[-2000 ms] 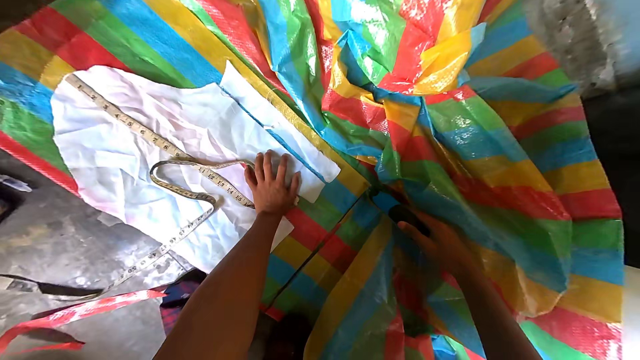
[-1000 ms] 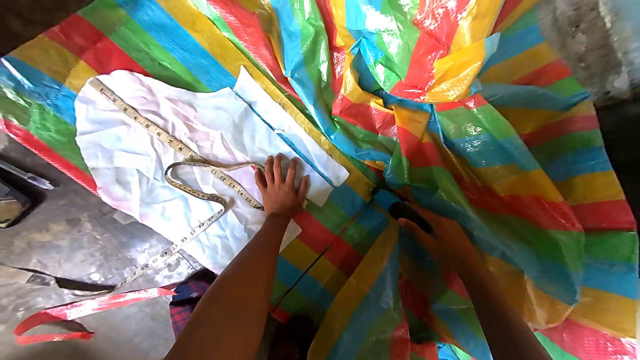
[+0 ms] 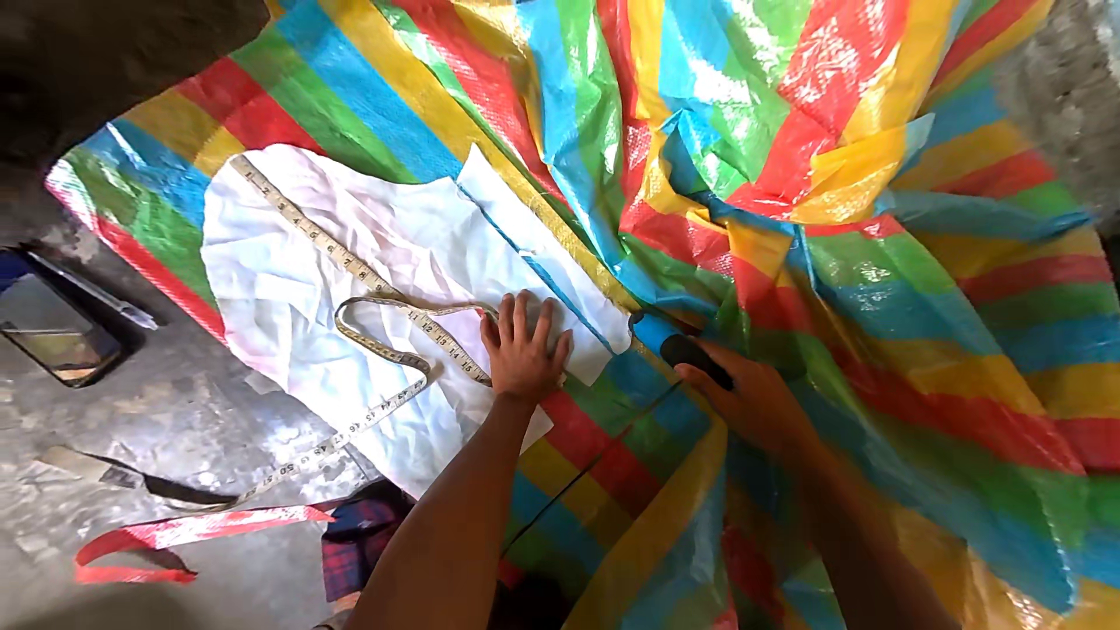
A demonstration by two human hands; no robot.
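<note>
My left hand [image 3: 525,350] presses flat, fingers apart, on a white fabric piece [image 3: 306,227] near its lower right edge. Under its fingertips runs a tape measure [image 3: 337,249], straight at the top and looped lower down. My right hand [image 3: 744,389] grips a tool by its blue and black handle [image 3: 682,348], probably scissors; the blades are hidden. The handle lies beside the right tip of the white fabric, over a striped plastic tarpaulin sheet [image 3: 385,96]. A dark slit [image 3: 595,459] runs through the sheet from near the handle towards the lower left.
The tarpaulin is bunched in folds on the right. On the grey floor at the left lie a smartphone [image 3: 57,328] and a pen [image 3: 92,289]. A red plastic strip [image 3: 210,528] curls at the lower left, near plaid cloth [image 3: 359,534].
The handle has moved up and left to the tip of the white fabric, with my right hand on it. My left hand stays on the fabric. The view has shifted somewhat.
</note>
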